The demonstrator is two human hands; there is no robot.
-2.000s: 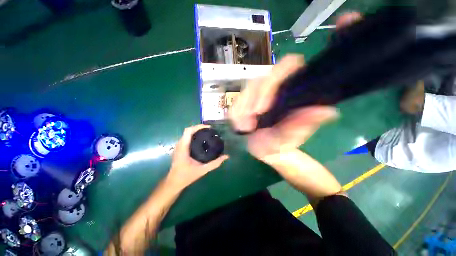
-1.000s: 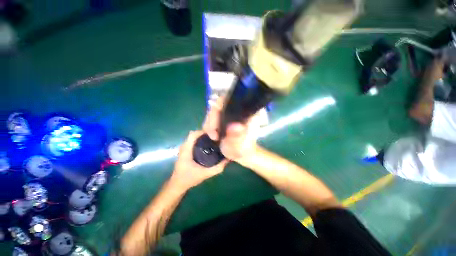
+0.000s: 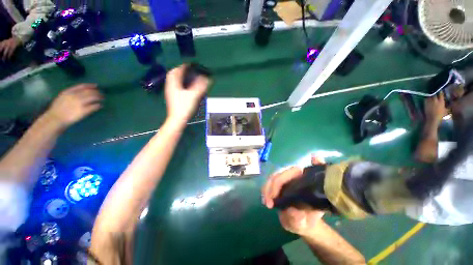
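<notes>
My left hand (image 3: 181,96) is stretched out past the screw feeder, blurred, with its fingers around a black cylindrical housing (image 3: 196,75). My right hand (image 3: 295,199) is at the lower right, closed around the electric screwdriver (image 3: 316,187), which has a yellowish tape band and lies slanted towards the right edge, large and partly blurred. The white screw feeder (image 3: 233,141) with blue sides stands between my hands, its top bay open and a brass-coloured part on its front ledge.
LED assemblies (image 3: 85,187) lie at left, one glowing blue. Black cylinders (image 3: 184,40) stand along the far rail. Another person's hand (image 3: 77,105) reaches in at left. A slanted metal post (image 3: 337,54) rises behind the feeder. A white cable (image 3: 399,93), a person's hands and a fan are at right.
My left hand has moved from in front of me to the far side with the housing. My right hand and the screwdriver have moved right, away from the housing. The view has shifted towards the far side.
</notes>
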